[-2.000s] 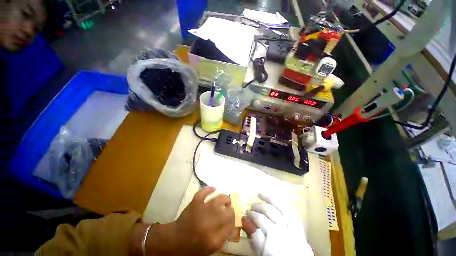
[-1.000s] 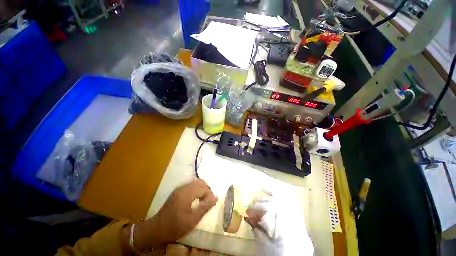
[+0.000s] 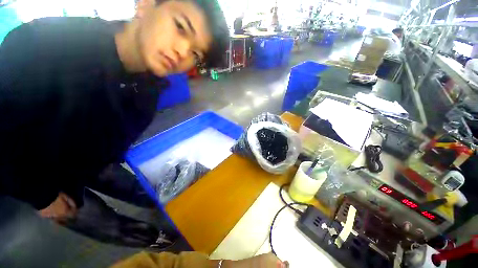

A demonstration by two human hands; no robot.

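My left hand (image 3: 268,260) shows only in part at the bottom edge, over the cream mat (image 3: 246,226), with a brown sleeve and a bracelet at the wrist. Its fingers are cut off, so I cannot tell whether it holds anything. My right hand and the tape roll are out of the picture. The long black socket strip (image 3: 316,226) lies on the mat to the right of my left hand, with a thin black cable curving from its left end. The dark red-brown test board (image 3: 375,226) is behind the strip.
A pen cup (image 3: 305,183) and an open bag of black parts (image 3: 272,145) stand behind the mat. A power supply (image 3: 409,201) with red digits is at right. A blue crate (image 3: 181,133) is left of the bench. A person in dark clothes (image 3: 68,104) leans in at left.
The view has swung left and up, bringing the person into full view. The bench things have shifted right and down. My gloved right hand and the tape roll have left the picture.
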